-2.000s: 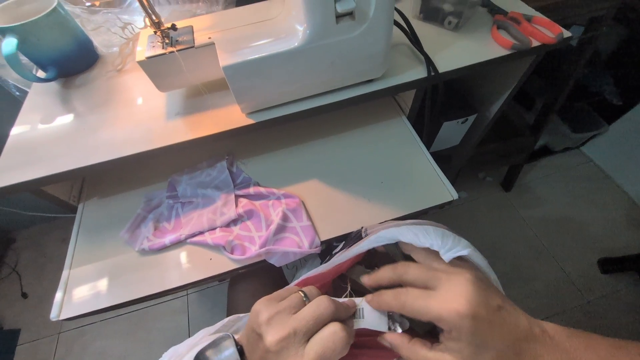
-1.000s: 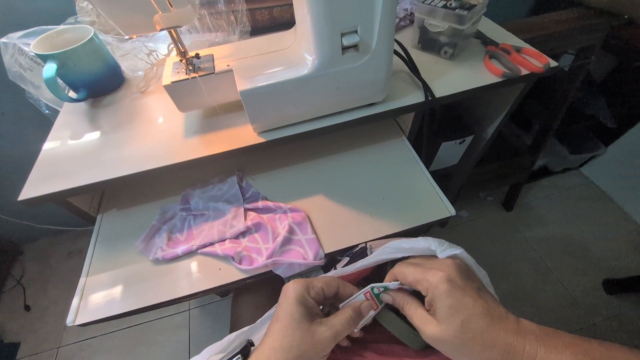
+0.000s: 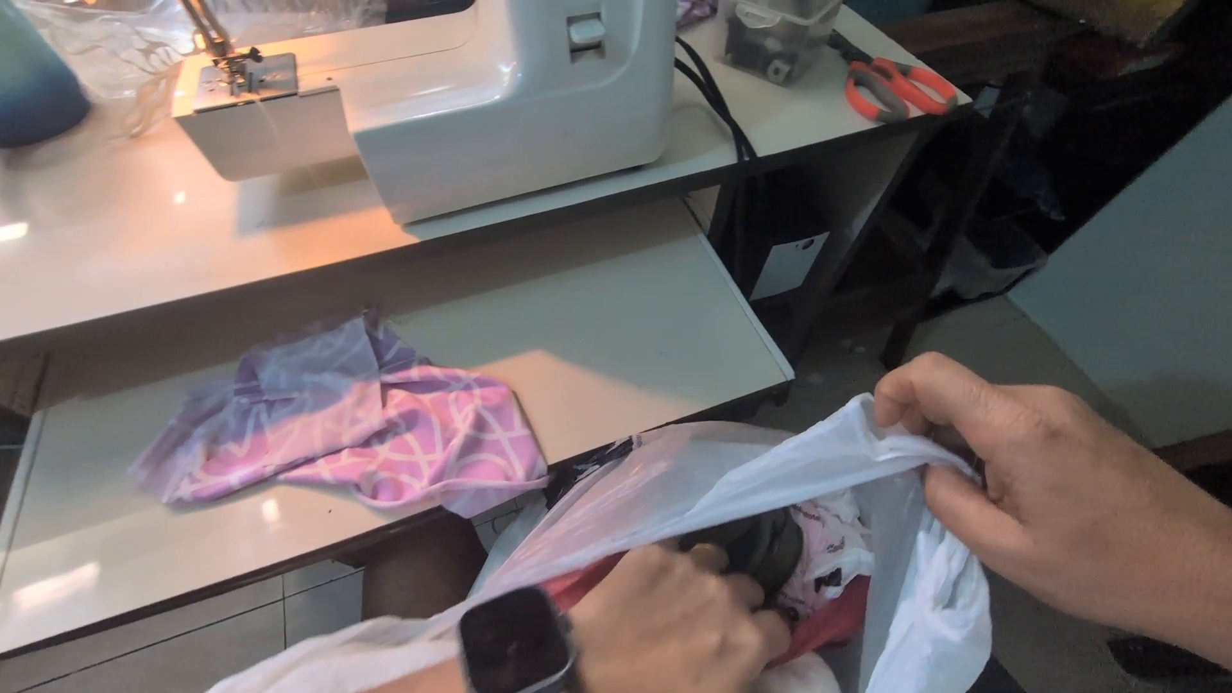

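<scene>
My right hand [image 3: 1001, 481] pinches the rim of a white plastic bag [image 3: 731, 472] between thumb and fingers. Inside the bag's mouth is my left hand [image 3: 674, 616], with a smartwatch [image 3: 515, 640] on its wrist. Its fingers are curled against a dark item [image 3: 756, 549]; whether they grip it cannot be made out. Around it in the bag lie red fabric [image 3: 833, 621] and a white piece with printing [image 3: 833, 544]. A pink and lilac patterned cloth [image 3: 443, 433] lies crumpled on the pull-out shelf, left of the bag.
Above the pull-out shelf [image 3: 597, 298], a white sewing machine [image 3: 520, 115] stands on the desk with its lamp lit. Red-handled scissors [image 3: 900, 91] and a clear box [image 3: 778, 34] of small parts are at the right. A blue mug [image 3: 34, 87] stands at far left. Black cables hang down.
Both hands held a small printed label or packet a second ago; it is no longer visible. My right hand has moved up to the bag's rim, and my left hand has gone into the bag.
</scene>
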